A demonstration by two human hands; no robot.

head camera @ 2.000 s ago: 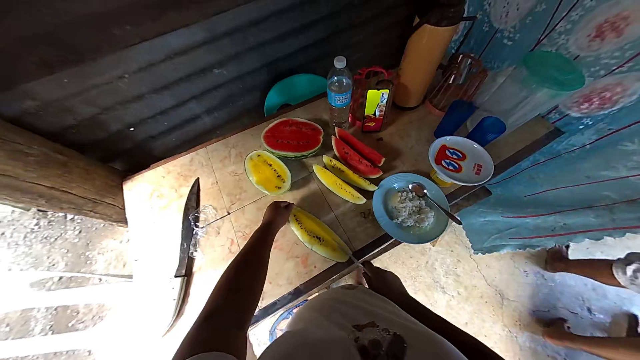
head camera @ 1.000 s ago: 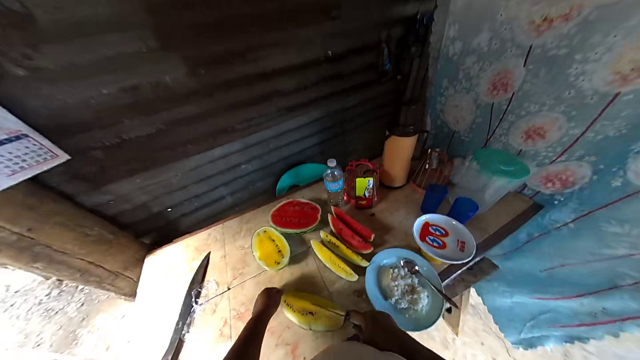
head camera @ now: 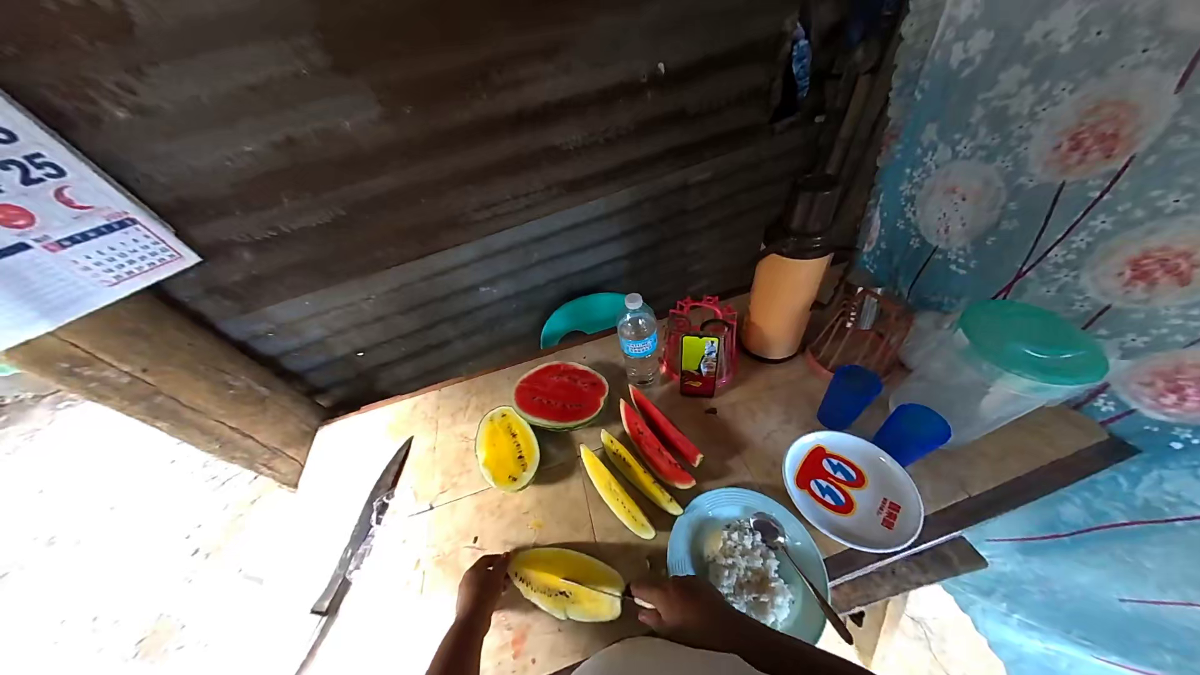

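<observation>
A piece of yellow-fleshed watermelon [head camera: 567, 583] lies on the table near my body, with a knife blade lying in its flesh. My left hand [head camera: 484, 587] holds the melon's left end. The knife's pale handle [head camera: 641, 602] is in my right hand [head camera: 682, 609], at the melon's right end. Behind them lie a yellow watermelon half [head camera: 507, 449], a red watermelon half [head camera: 561, 395], two yellow wedges [head camera: 616, 492] and two red wedges [head camera: 654, 444]. A blue plate of rice [head camera: 689, 527] with a spoon sits beside my right hand.
A large knife [head camera: 364, 530] lies at the table's left edge. Along the back stand a water bottle [head camera: 638, 342], a phone [head camera: 699, 365] against a red rack, and a thermos flask [head camera: 786, 302]. A white bowl [head camera: 881, 525], blue cups [head camera: 849, 397] and a green-lidded container [head camera: 1033, 343] are at the right.
The knife blade, at the melon's right end two seconds ago, now lies across its flesh, and a split shows there. The view has tilted up, bringing more wall and a calendar into sight.
</observation>
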